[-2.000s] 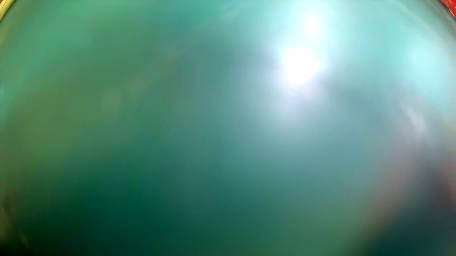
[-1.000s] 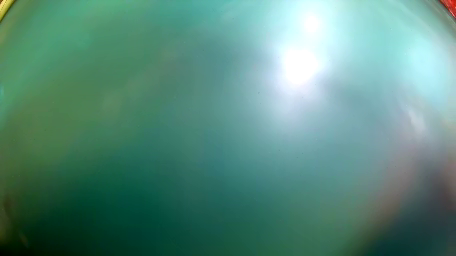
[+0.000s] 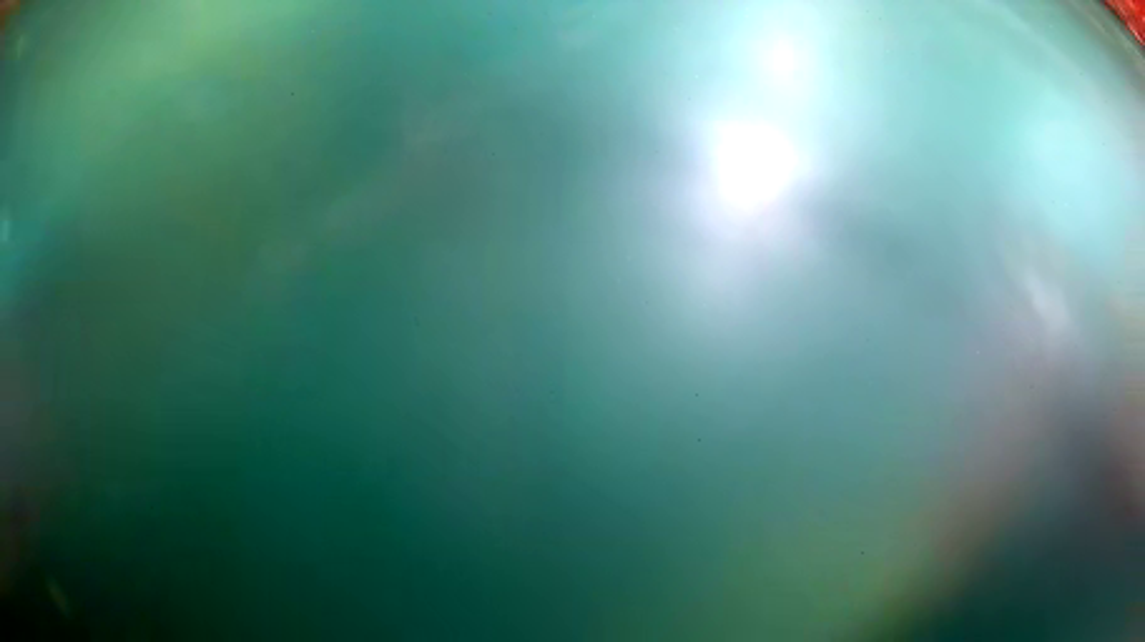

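A blurred green surface [image 3: 502, 376] fills almost the whole head view, very close to the camera. It looks glossy and carries a bright white glare spot [image 3: 751, 169] right of the upper middle. What the surface belongs to cannot be told. Neither of my hands can be made out, and no held object shows.
A small bit of red [image 3: 1130, 15] shows in the top right corner. A blurred dark patch with a reddish edge lies at the lower right; what it is cannot be told.
The yellow bit in the top left corner has mostly gone. The left edge and lower left have become darker. The glare spot has stayed in place.
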